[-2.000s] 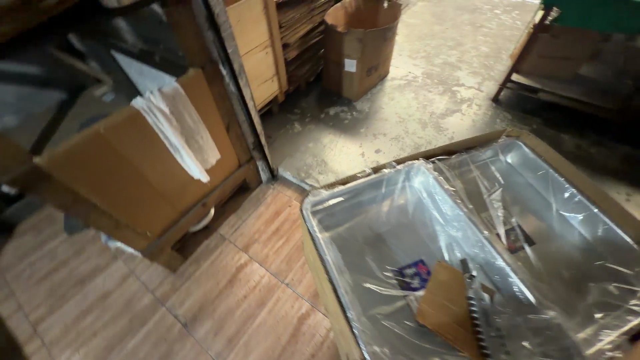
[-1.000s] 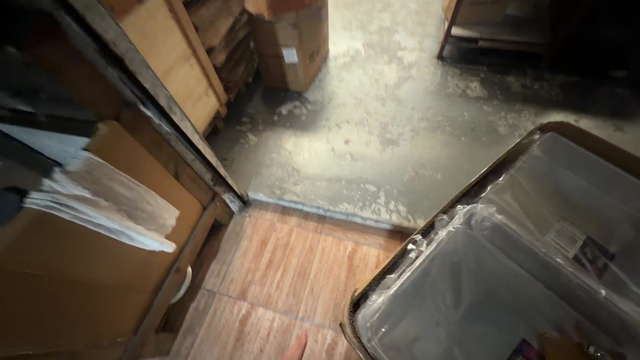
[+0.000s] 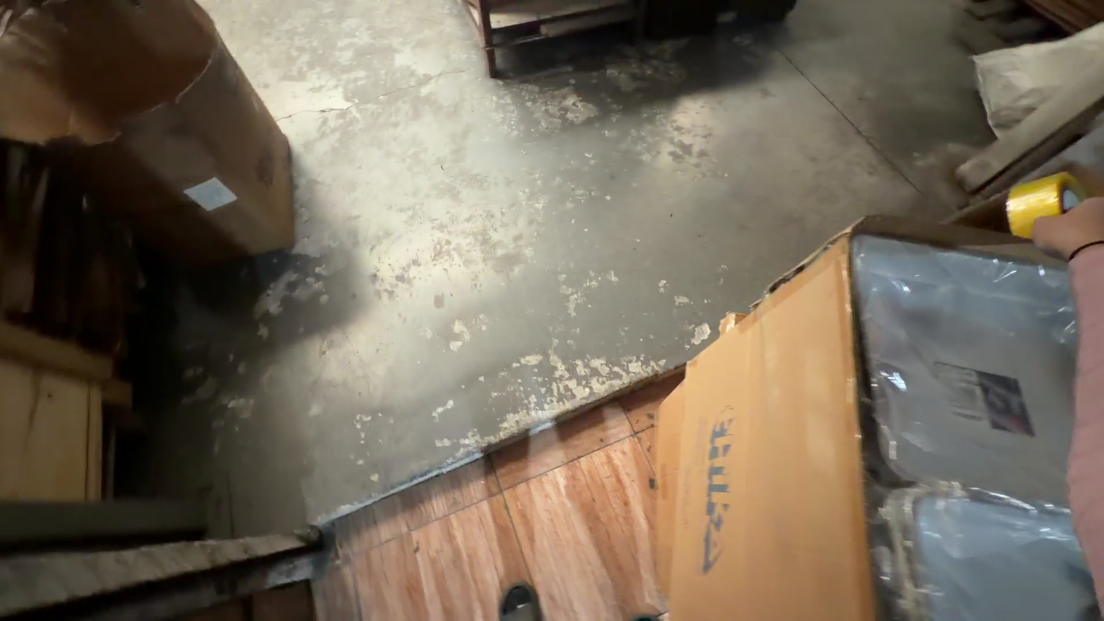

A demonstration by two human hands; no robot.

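Observation:
At the right edge my right hand (image 3: 1069,228) grips a roll of yellow tape (image 3: 1035,203), with a dark band at the wrist and a pink sleeve behind it. The hand is over the far edge of an open cardboard box (image 3: 776,431) whose side bears printed writing. Inside the box lie trays wrapped in clear plastic (image 3: 957,345), with a dark printed label (image 3: 1005,404) on or under the film. My left hand is out of view.
A large open cardboard carton (image 3: 216,164) stands at upper left beside stacked wood (image 3: 52,405). A low rack (image 3: 552,21) is at the top. Wooden boards and a white sack (image 3: 1026,82) lie at upper right. Tiled floor (image 3: 561,517) meets worn concrete (image 3: 517,259); a shoe tip shows below.
The view has swung strongly. My right hand with the yellow tape has come into view at the right; a fingertip seen at the bottom one second ago is out of view.

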